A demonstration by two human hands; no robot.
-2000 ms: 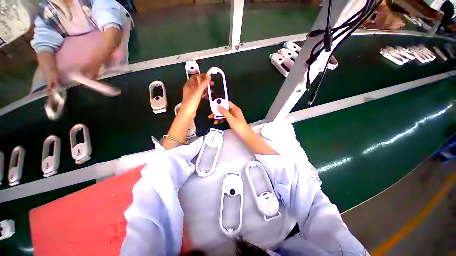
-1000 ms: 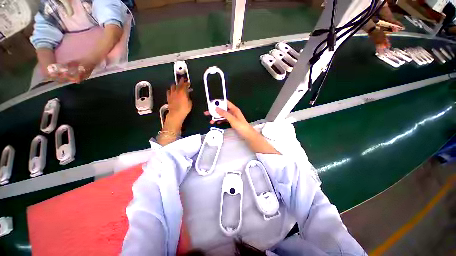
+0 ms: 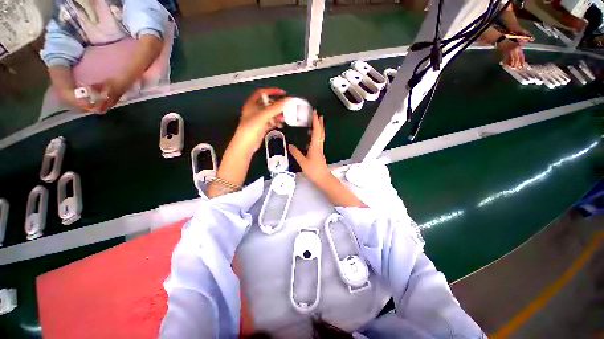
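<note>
My left hand (image 3: 257, 114) is over the belt and grips a white housing (image 3: 297, 112), seen nearly end-on and a little blurred. My right hand (image 3: 314, 147) is just right of it, fingers apart and apparently empty. Below and between the hands a loop-shaped housing (image 3: 276, 153) lies near the belt's front edge. Another housing (image 3: 203, 163) is beside my left wrist, partly covered by it. On the white-grey cloth (image 3: 265, 271) lie three housings: one at the top (image 3: 276, 204), one lower middle (image 3: 305, 271), one at right (image 3: 347, 253).
The green belt (image 3: 126, 145) carries more housings at left, and a cluster (image 3: 357, 83) beyond. A slanted metal post (image 3: 397, 96) with black cables (image 3: 434, 56) stands right of my hands. A red foam sheet (image 3: 106, 285) lies left. A person (image 3: 106, 49) sits opposite; another person's hand (image 3: 510, 53) is upper right.
My left hand has taken a housing off the belt and brought it right, toward my right hand. My right hand has let go of its housing. The belt's housings have shifted left.
</note>
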